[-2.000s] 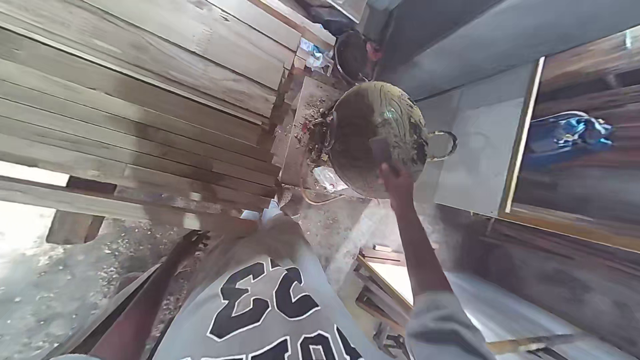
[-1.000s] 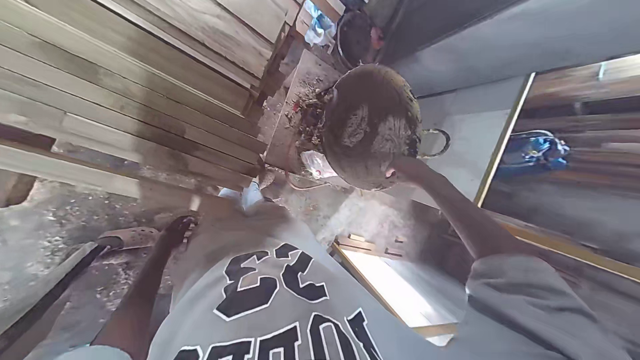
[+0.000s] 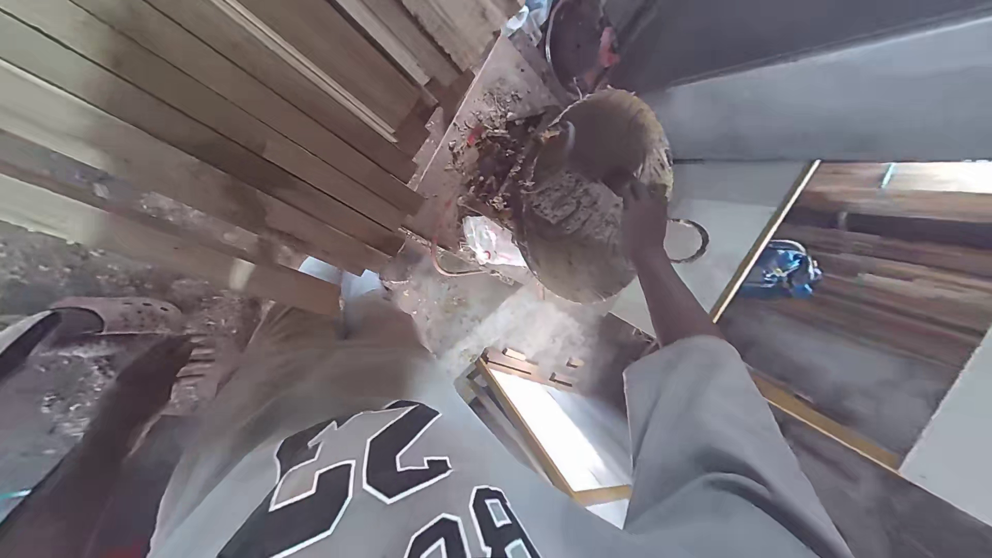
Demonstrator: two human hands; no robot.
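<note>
A large round pan [image 3: 573, 225] with a loop handle [image 3: 701, 240] is tilted, its inside coated with a rough, mud-like brown layer. My right hand [image 3: 645, 213] is over the right part of that inside, fingers bent around a small dark piece [image 3: 620, 182] that is mostly hidden and blurred. Dark crumbly debris [image 3: 496, 167] lies against the pan's left side. At the lower left, my left hand [image 3: 167, 360] is a dark blur beside my leg, away from the pan; its fingers cannot be made out.
Wooden planks [image 3: 232, 132] fill the upper left. A dark bucket [image 3: 575, 43] stands behind the pan. A crumpled plastic bag [image 3: 492, 240] lies at its near left. A wood-edged frame [image 3: 535, 418] is below, a blue bag [image 3: 783, 270] at right, and a clog-type shoe [image 3: 120, 316] at left.
My right hand has moved over the pan, from its middle to its near edge and then back inward. The dark piece shows plainly in the oldest frame. The pan's tilt looks different.
</note>
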